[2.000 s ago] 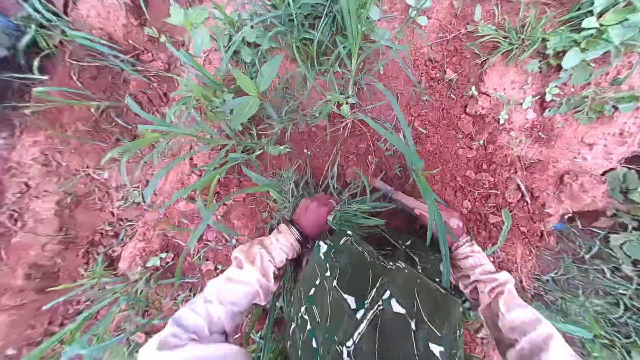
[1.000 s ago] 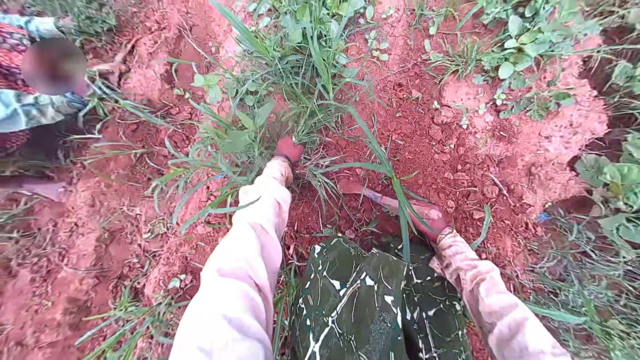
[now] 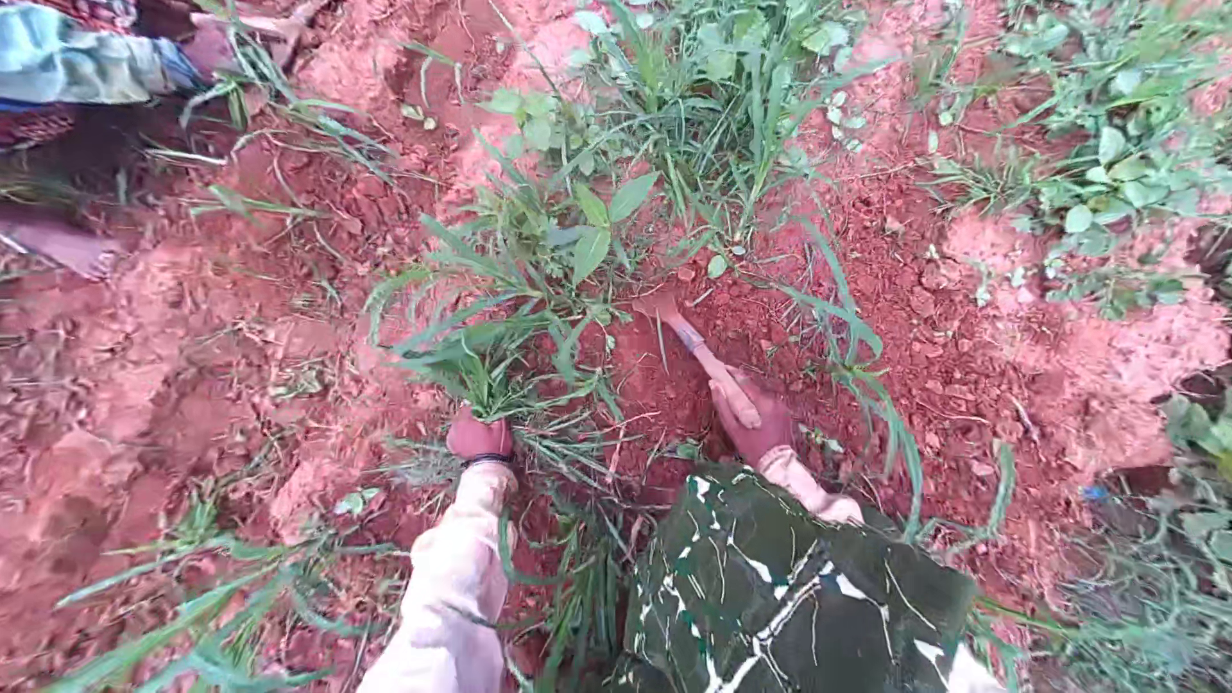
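Note:
My left hand (image 3: 480,435), with a dark band at its wrist, is closed around a bunch of green grass (image 3: 476,371) whose blades stick up and forward. My right hand (image 3: 753,416) grips the wooden handle of a small hand hoe (image 3: 707,358). The hoe's blade rests at the red soil, close to the base of a leafy weed (image 3: 592,226). Pulled or loose grass (image 3: 568,448) lies between my two hands. A dark green patterned cloth (image 3: 799,587) covers my legs below them.
A taller grass clump (image 3: 712,115) grows ahead in the red soil (image 3: 914,318). Low leafy plants (image 3: 1107,183) stand at the right. At the upper left are another person's sleeve (image 3: 87,63) and bare foot (image 3: 67,245). More long grass (image 3: 192,606) is at the lower left.
My left hand has drawn back from the weeds toward me with a bunch of grass in it. The hoe's blade has moved forward to the base of the weeds.

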